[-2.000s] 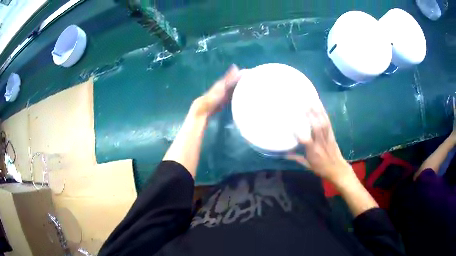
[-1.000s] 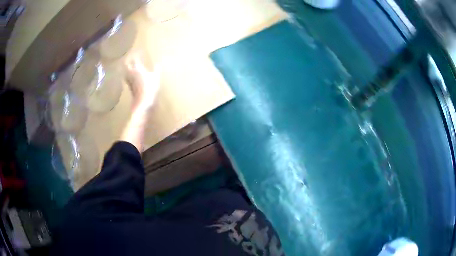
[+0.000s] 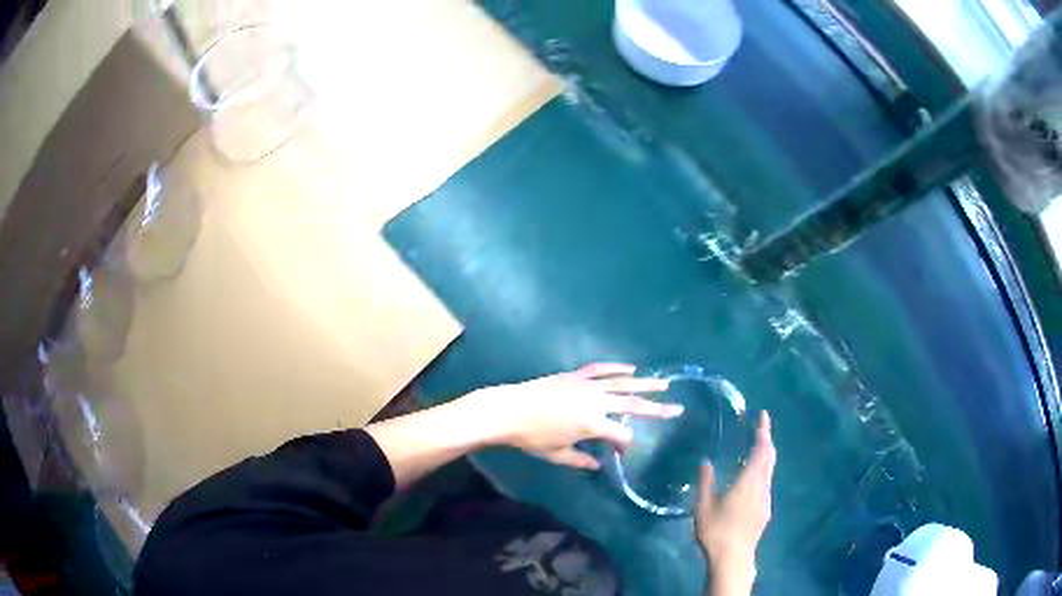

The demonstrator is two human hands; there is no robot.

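A clear round plastic container [image 3: 664, 508] is over the green bench in front of me, seen mostly as a shiny ring. My left hand [image 3: 571, 417] reaches across its left side, with fingers spread over the rim, and holds it. My right hand [image 3: 736, 501] is at its lower right edge, thumb and fingers apart; no firm grip shows. A white plastic part [image 3: 932, 565] with a small dark slot is at the lower right, cut off by the picture's edge.
Flattened cardboard [image 3: 280, 291] lies left, bearing several clear containers [image 3: 256, 116]. A carton wall [image 3: 105, 151] stands beyond. A white cup [image 3: 679, 41] sits on the conveyor [image 3: 932, 303]. A green post [image 3: 862, 192] rises at the right.
The view has swung left from the bench to the cardboard, then partly back. My left hand has moved from the cardboard to the bench, with a clear container now there. My right hand has reappeared.
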